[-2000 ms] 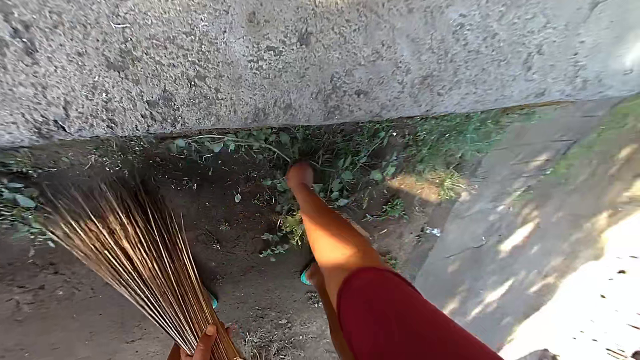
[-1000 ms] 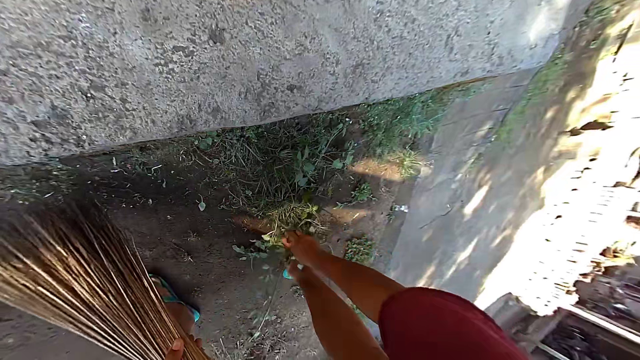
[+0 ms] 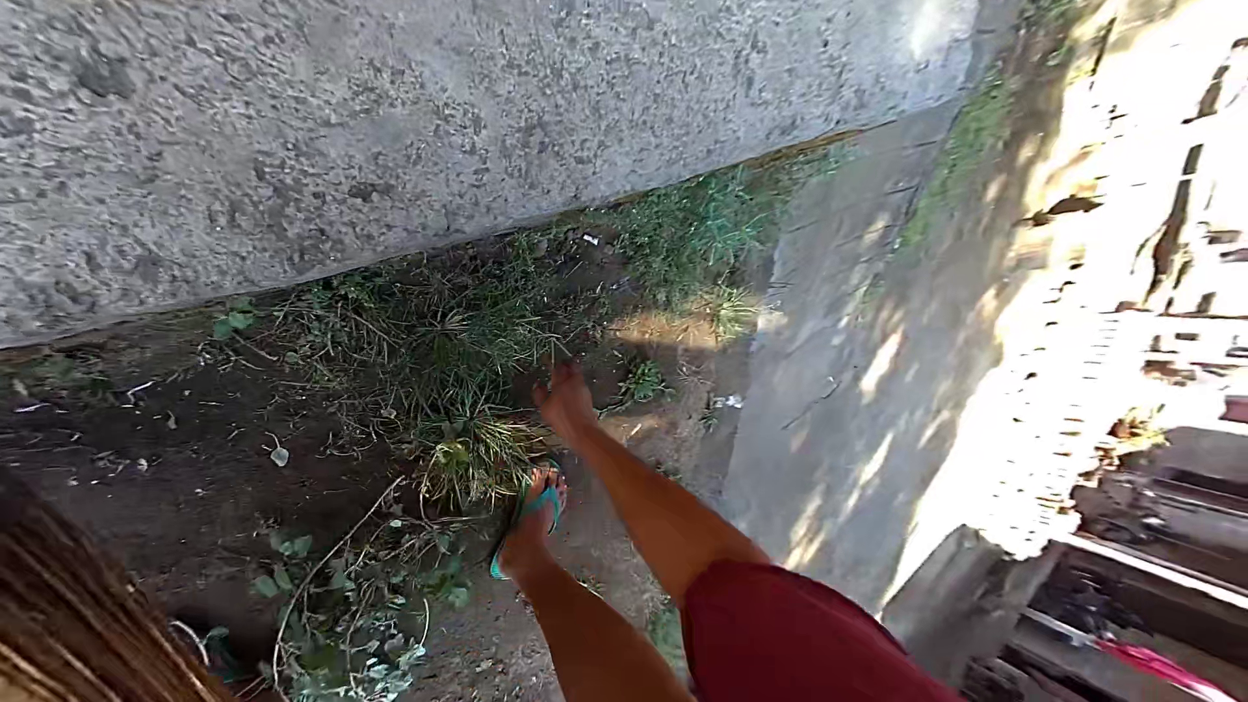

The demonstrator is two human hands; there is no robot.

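Observation:
My right hand (image 3: 565, 400) reaches down over the dirt, its fingers slightly apart with nothing seen in them. Green grass (image 3: 458, 331) grows just left of its fingertips, and a yellowish grass clump (image 3: 473, 456) lies below left, beside my foot in a teal flip-flop (image 3: 534, 507). Pulled-looking leafy stems (image 3: 366, 609) are spread on the soil left of that foot. At the lower left corner the brown bristles of a stick broom (image 3: 78, 614) show, blurred. My left hand is outside the frame.
A rough concrete wall (image 3: 468, 107) borders the weeds along the top. More weeds (image 3: 692, 229) grow at its foot. A grey paved strip (image 3: 819, 322) runs along the right, with a sunlit rubble area (image 3: 1053, 390) beyond. A small leafy plant (image 3: 643, 380) stands right of my hand.
My right hand has moved off the leafy stems, which now lie nearer me, and over toward the grass. My left hand, seen earlier on the broom, has left the view.

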